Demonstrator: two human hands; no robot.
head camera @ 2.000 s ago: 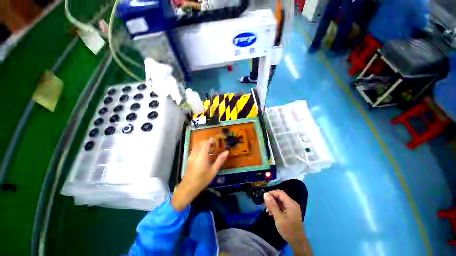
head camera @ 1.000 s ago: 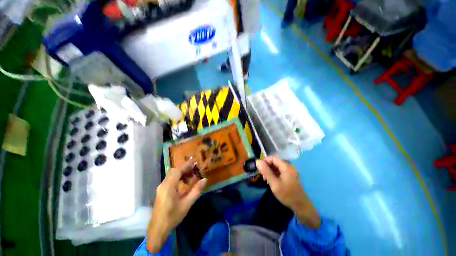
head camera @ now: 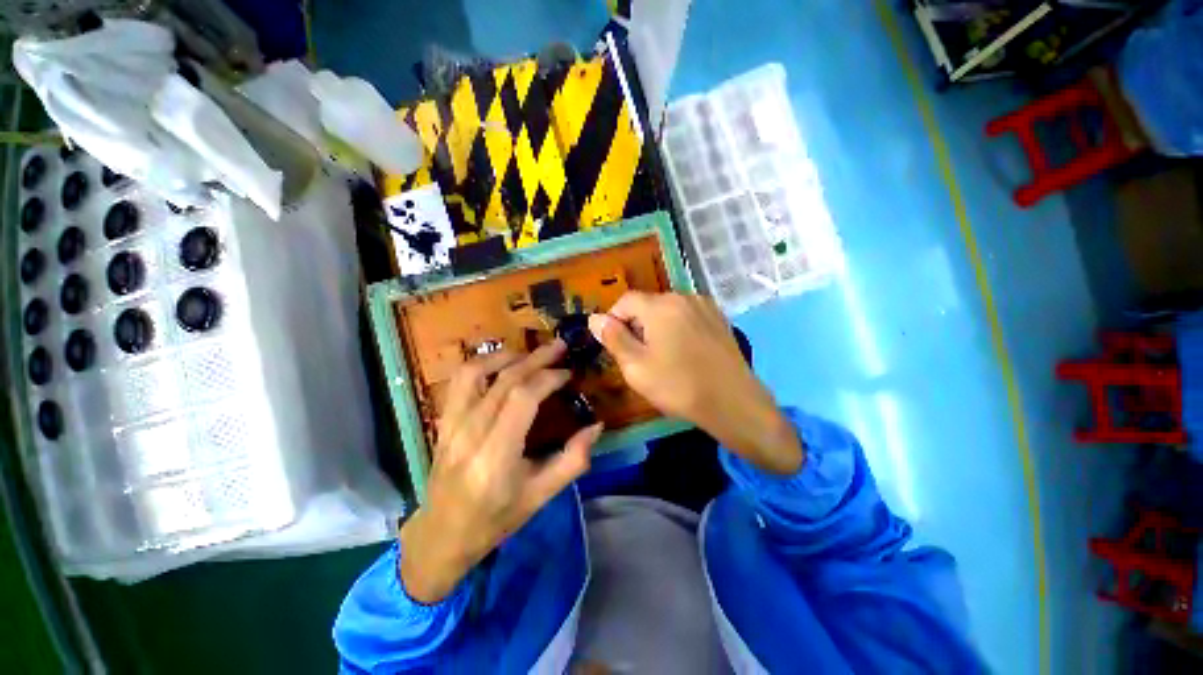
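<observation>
The orange-brown fixture plate (head camera: 429,317) with a green frame lies in front of me. A round black part (head camera: 577,332) sits at the plate's middle under my fingertips. My right hand (head camera: 676,356) pinches it from the right with thumb and forefinger. My left hand (head camera: 491,448) lies over the plate's lower left, its fingertips at the part's left side and its thumb apart. Whether the left fingers grip anything is hidden. Small silvery pieces (head camera: 486,348) show on the plate's left half. The black nest under the part is mostly covered by my hands.
A stack of white trays (head camera: 185,462) with rows of black discs stands at left. A clear compartment tray (head camera: 755,185) is at right. The striped cover (head camera: 528,145) and a smudged white paper (head camera: 420,231) lie behind the plate. White-wrapped equipment hangs upper left. Red stools stand far right.
The view has moved closer over the plate. My right hand has moved left with the black part from the plate's right edge to its middle. My left hand has come up beside it.
</observation>
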